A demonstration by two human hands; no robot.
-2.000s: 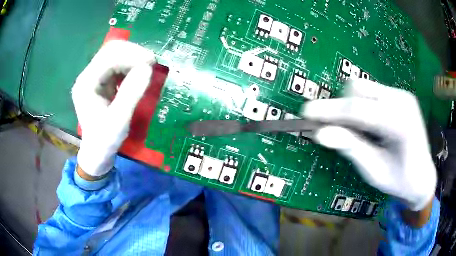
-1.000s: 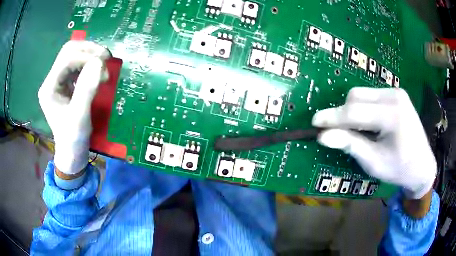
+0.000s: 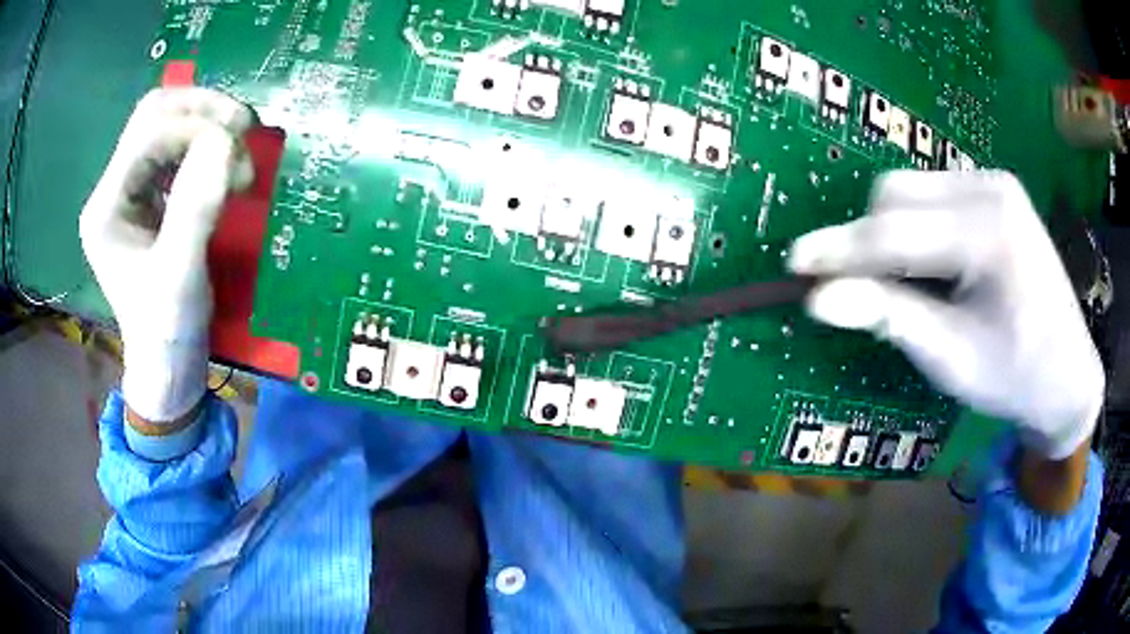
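Note:
A large green circuit board (image 3: pixel 409 279) lies in front of me, with rows of black-and-white power transistors (image 3: pixel 551 396). My right hand (image 3: pixel 960 291), in a white glove, holds a long flat black brush (image 3: pixel 682 310) between thumb and fingers. The brush's far end is over the board, just above the transistor pair near the front edge; whether it touches cannot be told. My left hand (image 3: pixel 174 235), gloved in white, is curled at the board's left edge beside a red pad (image 3: pixel 242 266). What its fingers hold, if anything, is hidden.
A green mat (image 3: pixel 74 161) lies under the board, with a dark cord at its left. A yellowish square block (image 3: pixel 1086 109) stands right of the board. Yellow-black tape (image 3: pixel 768 481) marks the grey floor beyond the front edge.
The board first shifted left in view, then slightly up. The brush moved from the board's left-middle to near the front transistors. The left hand stays at the board's left edge.

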